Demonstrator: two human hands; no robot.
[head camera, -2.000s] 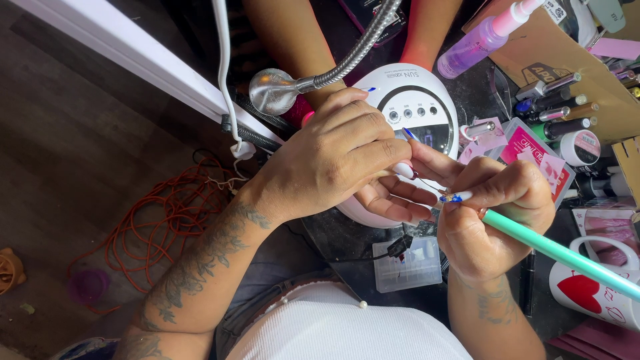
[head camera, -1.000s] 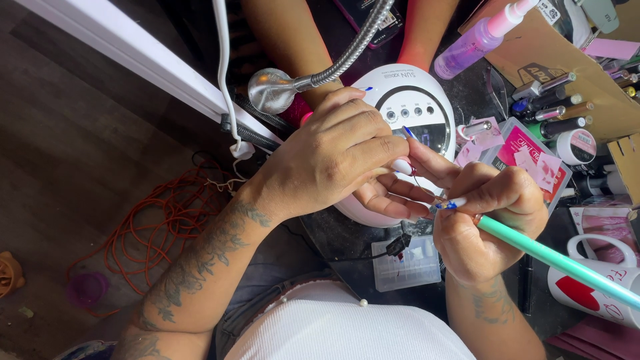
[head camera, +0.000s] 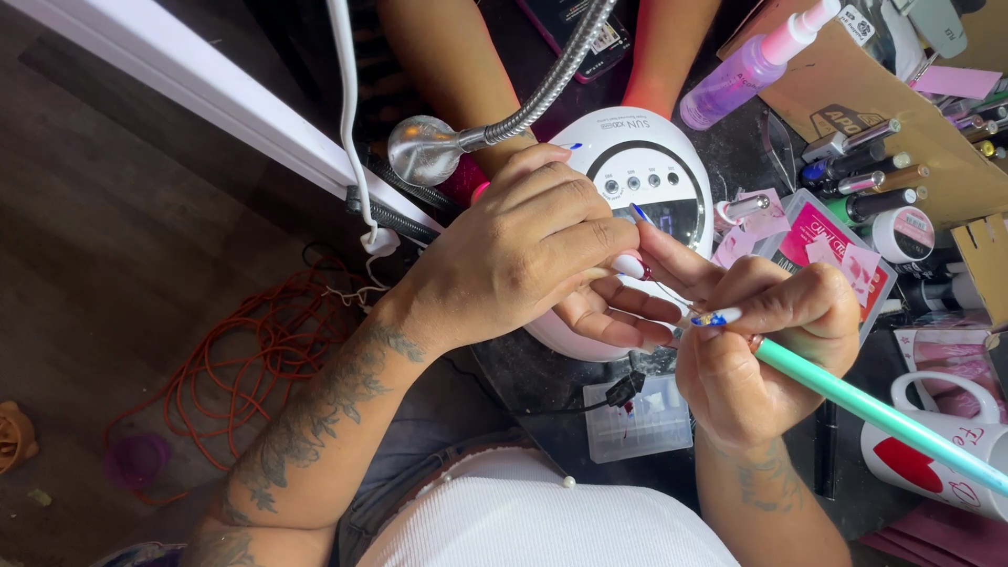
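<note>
My left hand is closed around a finger of another person's hand, which lies palm up below it. That finger's white-painted nail shows beside my fingertips, with dark red at its edge. My right hand pinches a thin nail brush with a mint-green handle; its fine tip reaches toward the dark red edge. Blue and white painted nails show on my hands. Behind and beneath the hands stands a white SUN nail lamp, with the other person's second forearm reaching behind it.
A flexible metal lamp neck arches above. At right are a purple spray bottle, polish bottles, a cardboard box, a nail tip box and a mug. A clear plastic case lies near the table edge; orange cord coils on the floor.
My right hand and the brush have shifted slightly left since the earliest frame. My left hand keeps its hold on the other person's finger.
</note>
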